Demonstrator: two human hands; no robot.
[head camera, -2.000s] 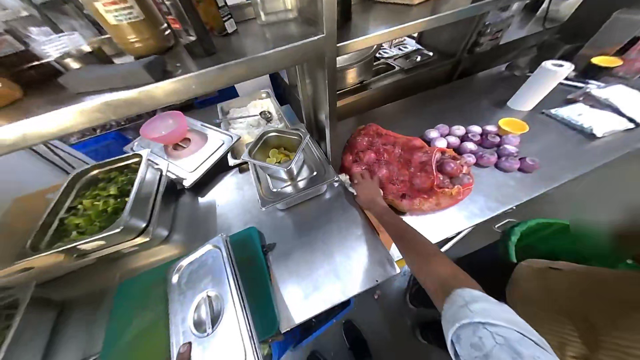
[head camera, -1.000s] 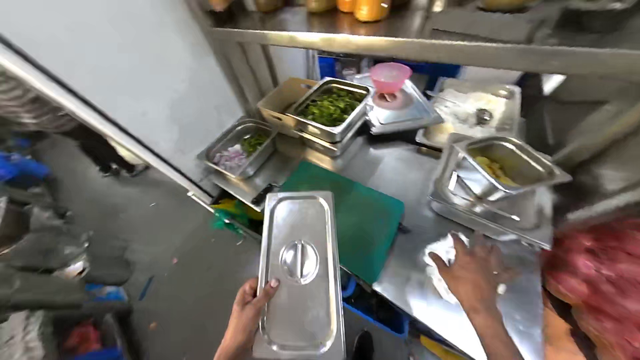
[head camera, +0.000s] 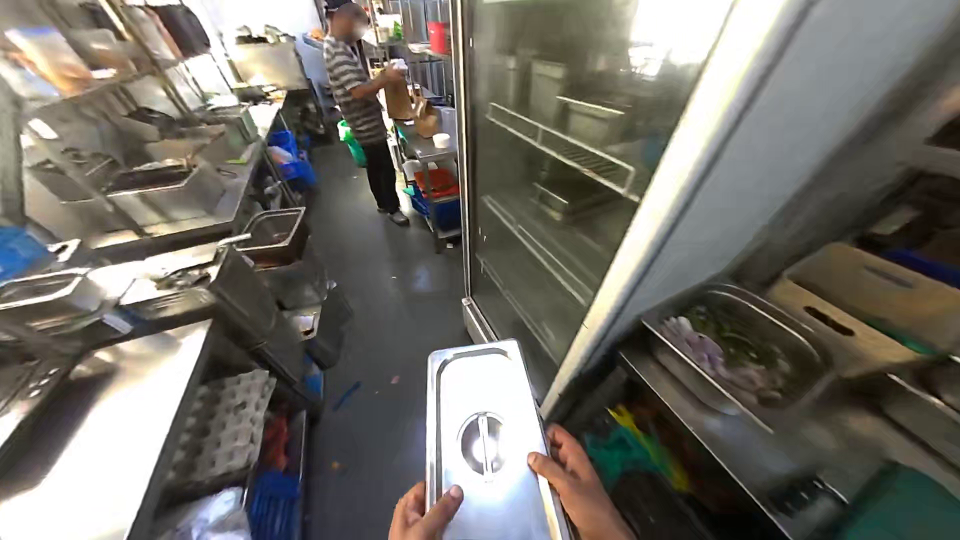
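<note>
Between my two hands is a rectangular stainless steel pan lid with a round recessed handle at its middle, bright with reflected light. My left hand grips its left edge near the bottom of the view, thumb on top. On the opposite edge, slightly higher, my right hand holds on with its thumb over the rim. Whether a pan sits under the lid is hidden.
A tall glass-door fridge stands ahead, right of a dark floor aisle. Farther along is a person with paper bags. Steel counter at left; at right, a steel pan of cut onion and greens and a green cutting board.
My right hand has left the counter by the white cloth and now holds the lid's right edge, alongside my left hand. The view has swung far left toward the aisle.
</note>
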